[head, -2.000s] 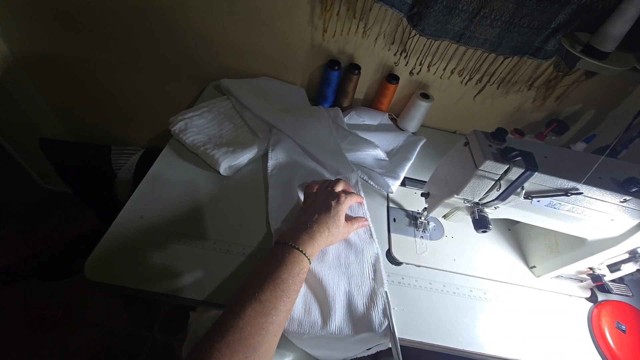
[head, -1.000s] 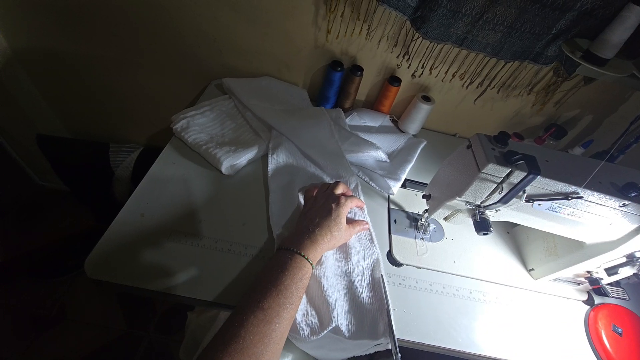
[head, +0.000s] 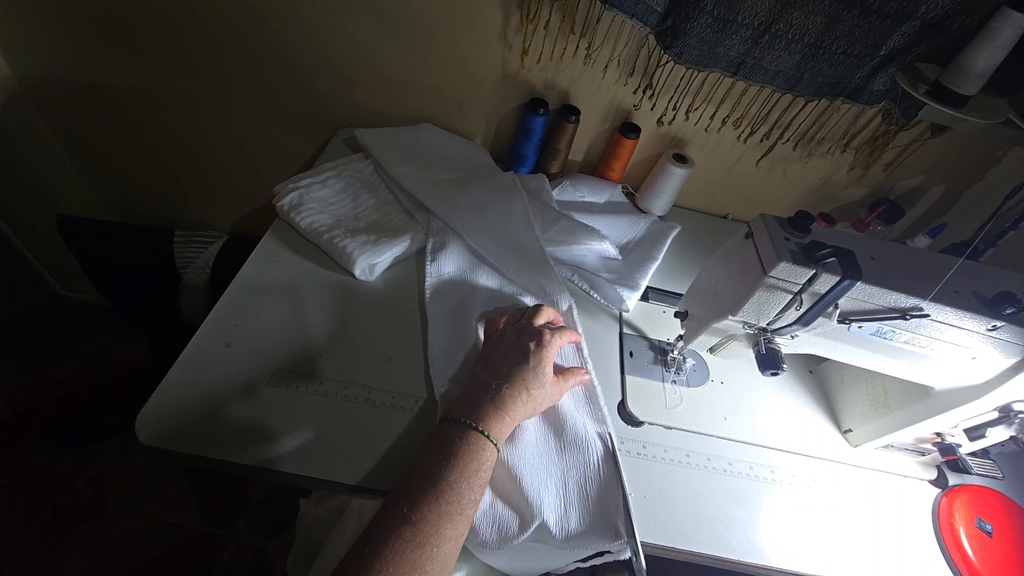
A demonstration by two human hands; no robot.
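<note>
My left hand (head: 528, 364), with a thin beaded bracelet at the wrist, rests palm down on a long piece of crinkled white fabric (head: 552, 480). Its fingers and thumb are apart near the fabric's right edge; no fold is plainly pinched. The strip runs from the table's back down over the front edge. Beside its lower right edge lies a thin grey metal blade-like thing (head: 628, 500), partly hidden. My right hand is not seen. Folded white cloth (head: 348, 212) lies at the back left, and more white cloth (head: 620, 232) is bunched behind the sewing machine's needle area (head: 676, 360).
A white sewing machine (head: 864, 304) stands at right, with a red rounded object (head: 980, 528) near its base. Blue (head: 529, 140), brown (head: 560, 144), orange (head: 619, 154) and white (head: 664, 184) thread cones stand along the wall. Ruler markings (head: 704, 460) cross the white table (head: 264, 344).
</note>
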